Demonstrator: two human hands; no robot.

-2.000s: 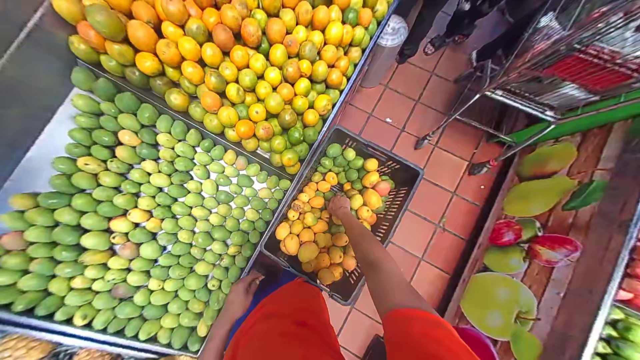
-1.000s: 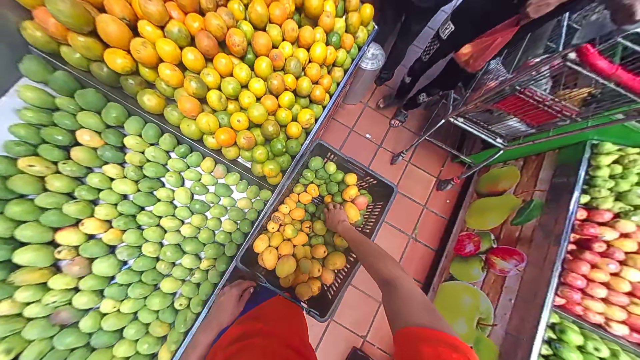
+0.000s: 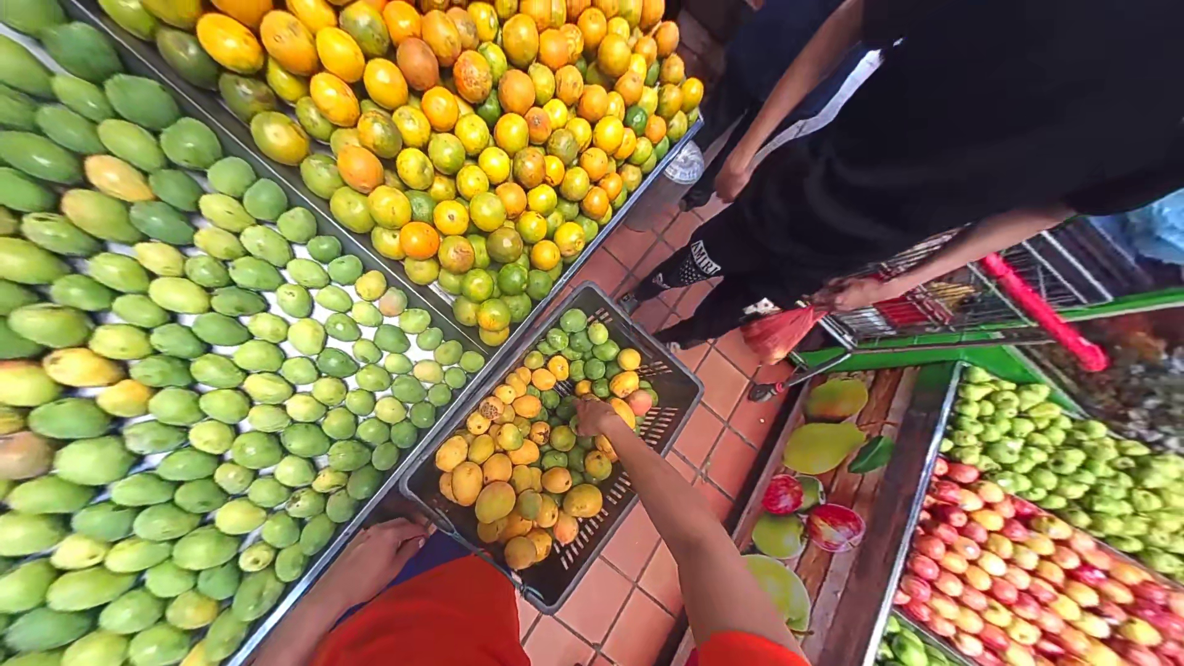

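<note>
A black plastic crate (image 3: 680, 418) stands in front of me, holding yellow-orange fruit (image 3: 496, 500) on its near side and green citrus fruit (image 3: 573, 321) at its far end. My right hand (image 3: 593, 416) reaches into the middle of the crate and touches the fruit; its fingers are partly hidden, so whether it grips a piece is unclear. My left hand (image 3: 396, 544) rests at the metal edge of the mango display, beside the crate's near left corner, and its fingers are partly turned from view. Green mangoes (image 3: 218, 404) cover the display to the left.
Orange and yellow citrus fruit (image 3: 474, 136) fills the bin beyond the crate. A person in dark clothes (image 3: 888, 139) stands at the upper right with a red bag (image 3: 782, 335), beside a shopping cart (image 3: 962, 287). Apples (image 3: 1008, 564) and green pears (image 3: 1045, 444) lie at the right. Tiled floor (image 3: 721, 444) borders the crate.
The person in dark clothes has come much closer at the upper right, beside the cart. My right hand remains among the fruit in the crate. My left hand stays by the display edge.
</note>
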